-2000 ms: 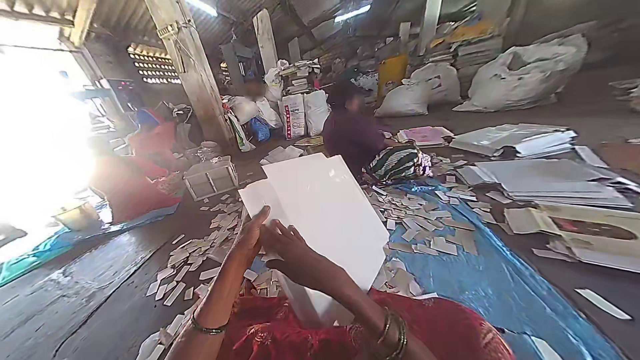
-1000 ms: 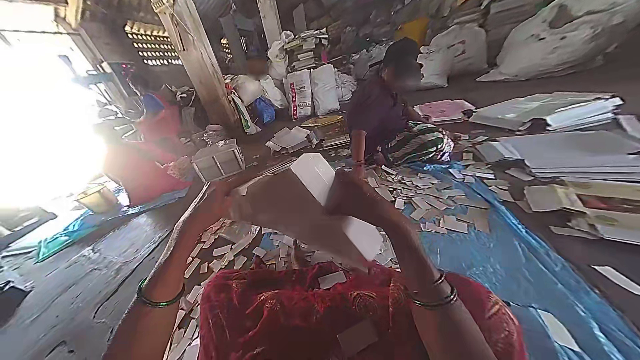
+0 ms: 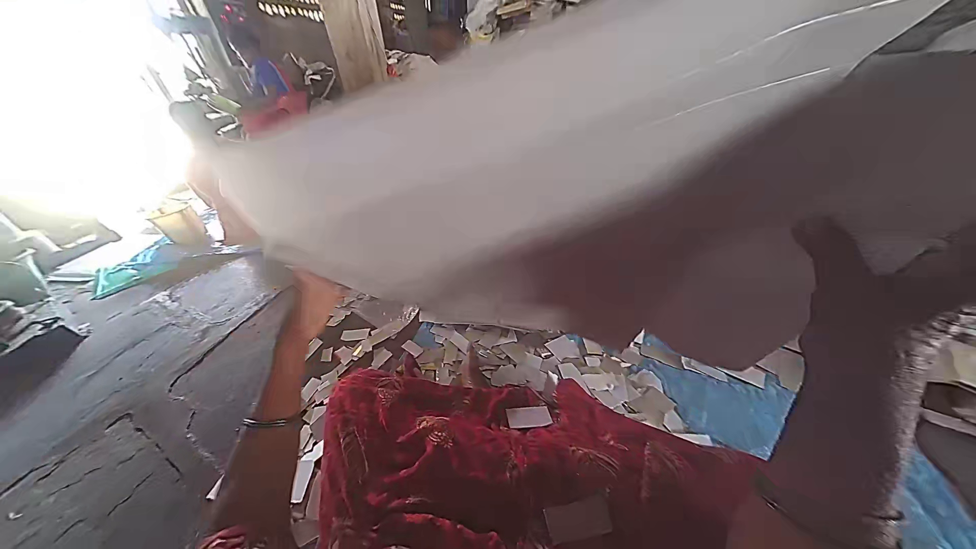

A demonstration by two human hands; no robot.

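A large pale sheet of paper or card (image 3: 473, 168), blurred by motion, spans the view above my lap. My right hand (image 3: 839, 244) is at its shaded lower right part, with the thumb side showing against it. My left forearm reaches up to the sheet's lower left edge, and the sheet hides that hand. Red patterned cloth (image 3: 457, 457) covers my lap, and small rectangular card pieces (image 3: 528, 416) rest on it. Many more card scraps (image 3: 526, 354) lie on the floor just beyond my knees.
A blue plastic sheet (image 3: 732, 404) lies under scraps on the right. Cracked dark floor (image 3: 221, 343) spreads at the left, with a yellowish bucket (image 3: 179, 223) farther back. A person in blue and red (image 3: 268, 80) is beyond the sheet, near a wooden post (image 3: 355, 46).
The sheet was upright before me, then lower and tilted in both hands; it is now raised across the view, much nearer the camera. My hands have moved apart. The view has swung left.
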